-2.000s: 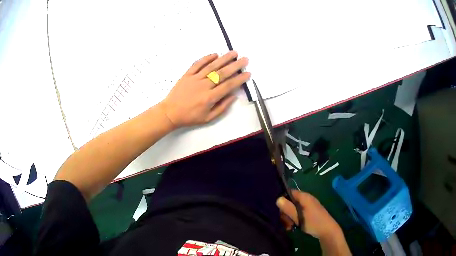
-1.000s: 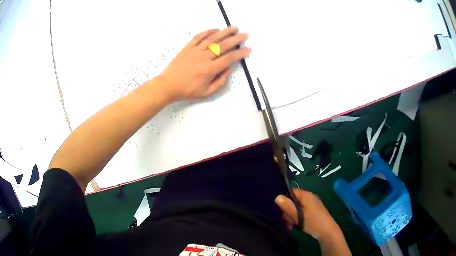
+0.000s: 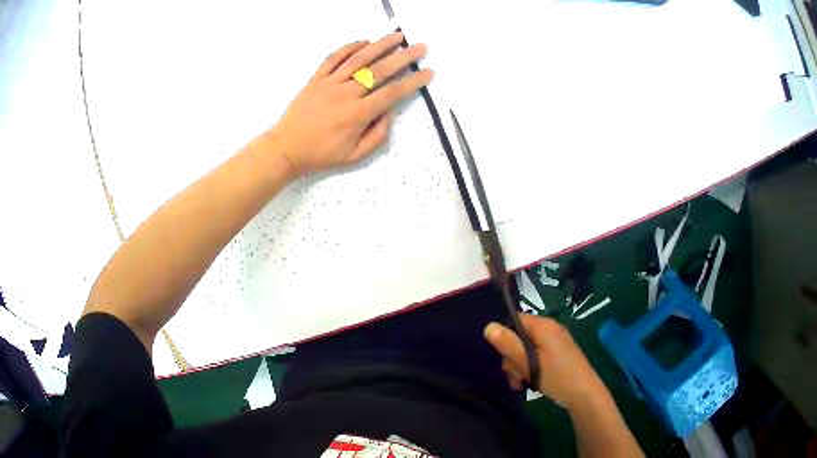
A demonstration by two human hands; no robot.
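Note:
My right hand [image 3: 560, 365] grips the handles of the long dark shears [image 3: 490, 243] at the table's front edge. The blades point up and away over the white paper pattern [image 3: 358, 233], beside a narrow dark strip of navy fabric [image 3: 445, 148]. My left hand [image 3: 336, 112], with a yellow ring, lies flat on the paper. Its fingers are spread and the fingertips reach over the upper part of the dark strip. Whether the blades hold any cloth is hard to tell.
The white table has a red edge [image 3: 609, 237]. A blue plastic stool [image 3: 672, 344] and white paper offcuts [image 3: 665, 243] are on the green floor at the right. A thin brownish line curves down the left side of the table. Small dark scraps lie at the far left.
The shears moved further over the table along the dark strip, and my right hand moved slightly up. My left hand slid up and a little left. More of the strip shows between hand and blades.

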